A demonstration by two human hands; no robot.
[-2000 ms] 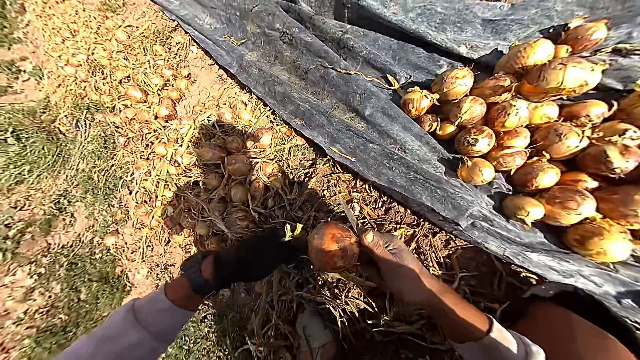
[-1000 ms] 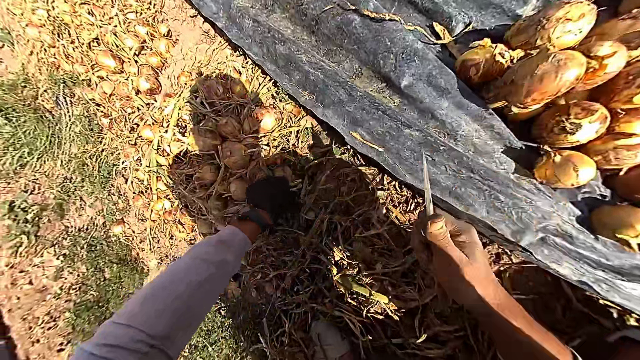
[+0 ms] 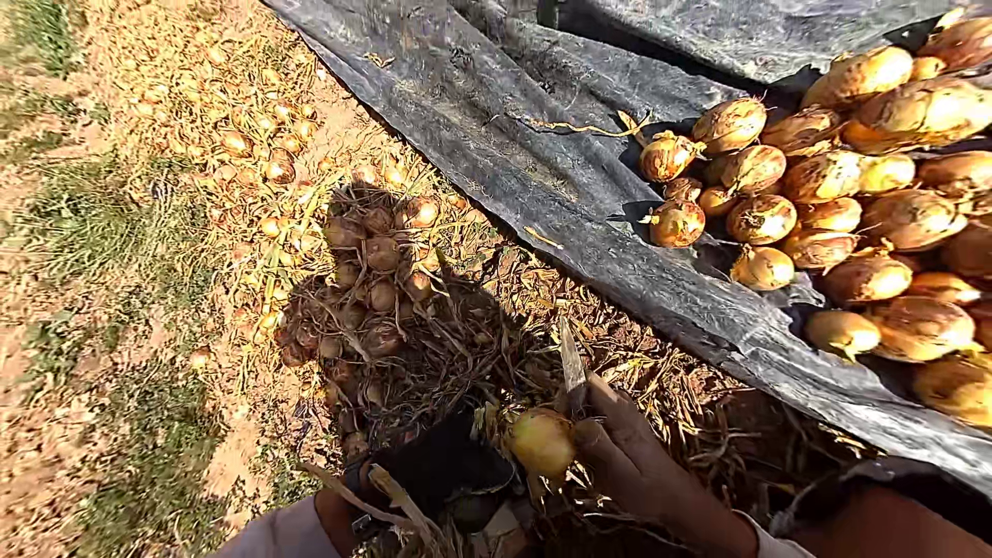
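My left hand (image 3: 442, 457), in a dark glove, is shut on an onion (image 3: 542, 442) with dry stalks trailing from it. Bare and close against the onion's right side, my right hand (image 3: 628, 457) grips a knife (image 3: 572, 364) whose blade points up and away. The knife's handle is mostly hidden by the fingers. Just beyond both hands, in shadow, lie onions with dried tops (image 3: 381, 254).
A grey sheet (image 3: 496, 147) runs diagonally across the ground, with a pile of onions (image 3: 903, 209) on its right. More onions (image 3: 236, 143) and dry leaves cover the ground at upper left, beside grass patches (image 3: 116, 217).
Two seconds ago my hands were at a browner onion; one second ago my left hand reached into the shaded onions. Now it is back near the knife with a yellow onion.
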